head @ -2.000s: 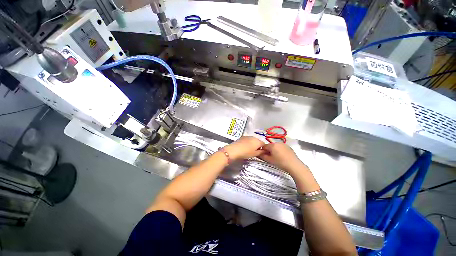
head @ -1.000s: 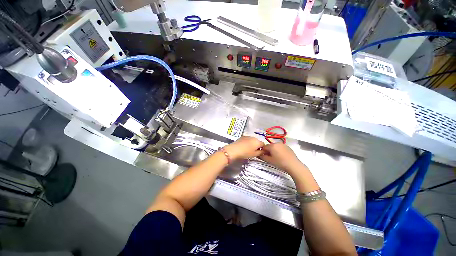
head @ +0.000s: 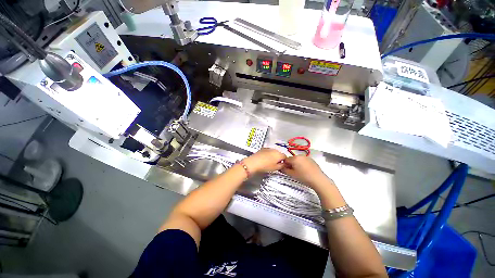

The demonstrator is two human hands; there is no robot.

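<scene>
White cables (head: 287, 196) lie in a loose heap in the steel collecting tray (head: 374, 209), below my hands. More cable strands run left toward the machine's metal parts. My left hand (head: 266, 161) and my right hand (head: 302, 167) meet fingertip to fingertip above the heap's upper edge. The fingers are bent and closed together; whether a thin cable is between them cannot be made out. Small scissors with red loop handles (head: 299, 145) lie on the steel plate just beyond my hands.
A steel cover plate (head: 230, 127) with yellow labels stands left of the scissors. The transfer clamp (head: 347, 108) is at the back right. A white processing unit (head: 89, 100) with a blue hose is at left. Papers (head: 412, 111) lie on the right cover. A blue crate (head: 445, 244) is at lower right.
The transfer clamp behind the plate has moved right. A white cable end behind the cover plate extended, then drew back left and now curves. My hands have stayed nearly still.
</scene>
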